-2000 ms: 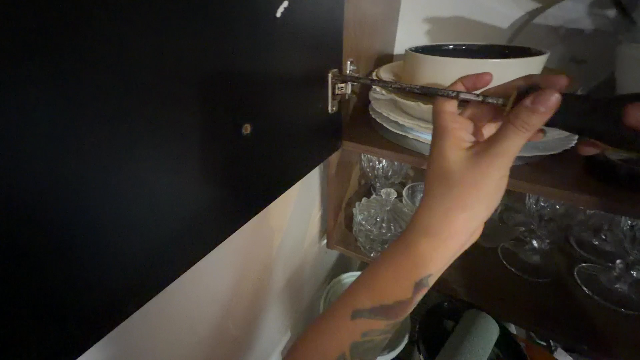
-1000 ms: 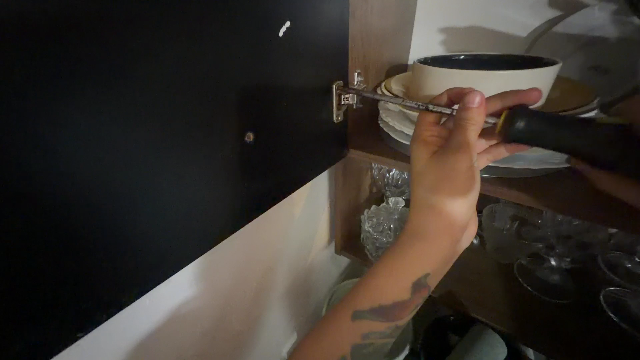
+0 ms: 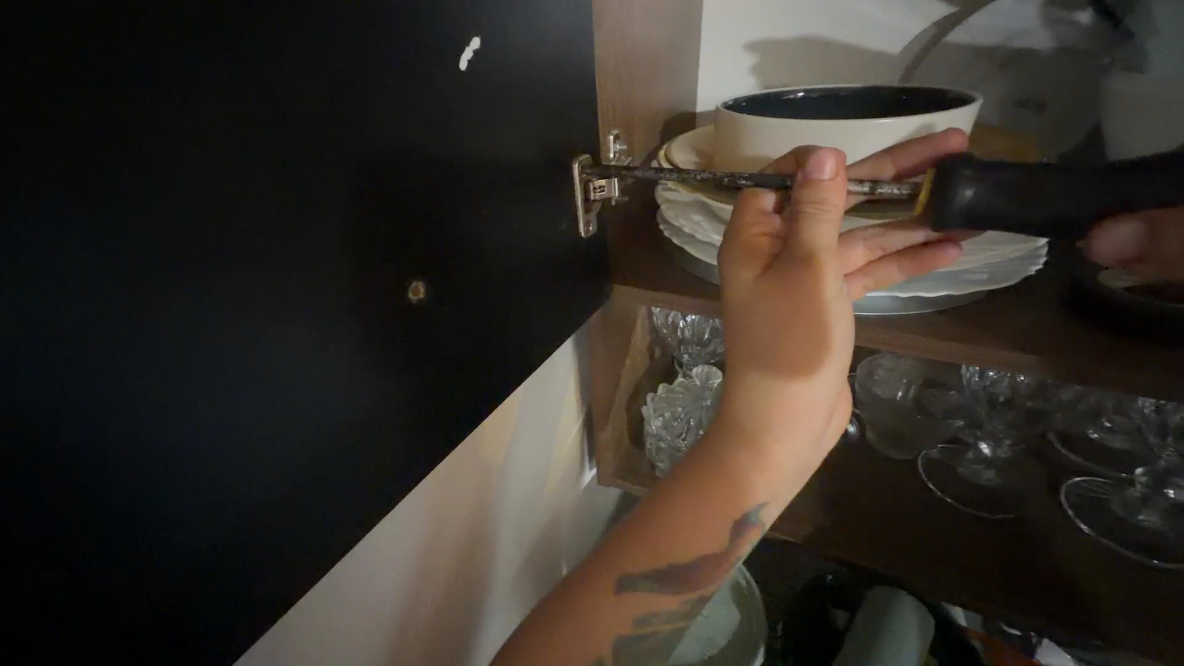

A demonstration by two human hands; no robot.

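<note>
My left hand [image 3: 795, 250] grips the metal shaft of a screwdriver [image 3: 1017, 196] between thumb and forefinger, its other fingers spread beneath the black handle. At the right edge my right hand [image 3: 1138, 242] is partly in view, its fingertips against the underside of the handle; the rest is out of frame. The shaft lies nearly level, and its tip meets a metal cabinet hinge [image 3: 597, 190]. That hinge joins the black cabinet door [image 3: 277, 370] to the wooden side panel [image 3: 643, 65]. Exactly where the tip sits on the hinge is too small to tell.
Behind my left hand, a white bowl with a dark inside [image 3: 842, 129] stands on stacked plates [image 3: 980, 264] on the upper shelf [image 3: 925, 338]. Below are a cut-glass dish [image 3: 680, 416] and several stemmed glasses [image 3: 990, 472]. A bowl [image 3: 731, 620] and dark dishes sit lower down.
The screwdriver's tip stays at the hinge. My left hand's fingers have shifted on the shaft and spread under the handle. The handle shows more clearly than two seconds ago.
</note>
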